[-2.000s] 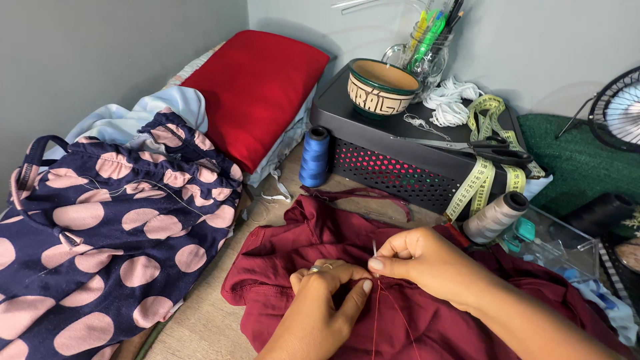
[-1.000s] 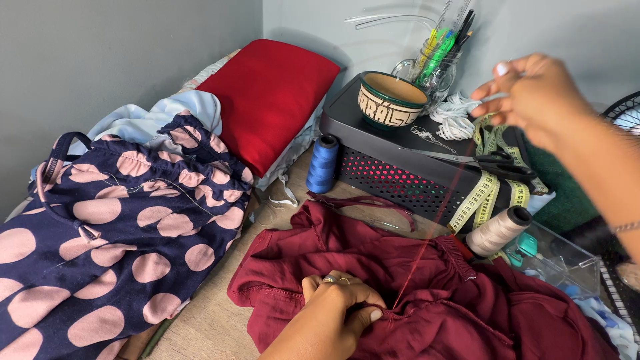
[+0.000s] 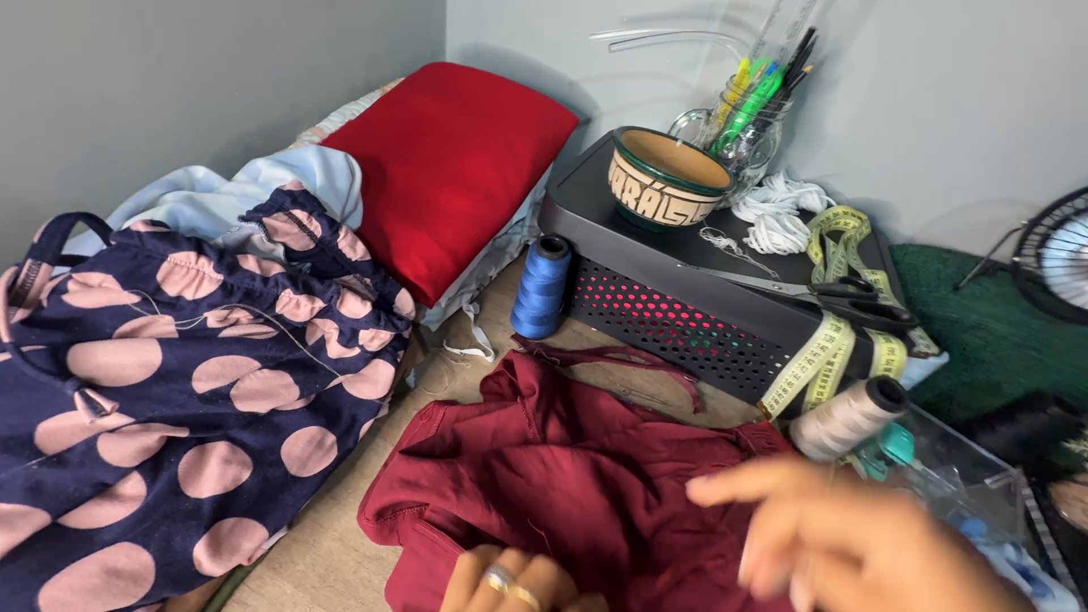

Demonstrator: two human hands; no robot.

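Note:
A dark red garment (image 3: 586, 459) lies bunched on the wooden table, low in the view. My left hand (image 3: 518, 582), with rings on its fingers, is curled on the garment's cloth at the bottom edge; its fingertips are partly hidden. Above the cloth at the lower right, my right hand (image 3: 850, 535) is blurred, its index finger stretched to the left. Whether it holds a needle or thread cannot be made out. A short bit of red thread (image 3: 537, 534) shows near my left hand. A blue thread spool (image 3: 541, 287) stands upright behind the garment, and a beige thread spool (image 3: 850, 418) leans at its right.
A navy polka-dot garment (image 3: 212, 408) covers the left side, beside folded red cloth (image 3: 450, 161). Behind, a black perforated box (image 3: 671, 331) bears a painted bowl (image 3: 667, 183), scissors (image 3: 799, 289) and a tape measure (image 3: 816, 357). A clear plastic box (image 3: 977, 463) sits at right.
My right hand, raised at the upper right one second ago with red thread stretched below it, has come down over the garment. My left hand remains at the cloth, lower in the view.

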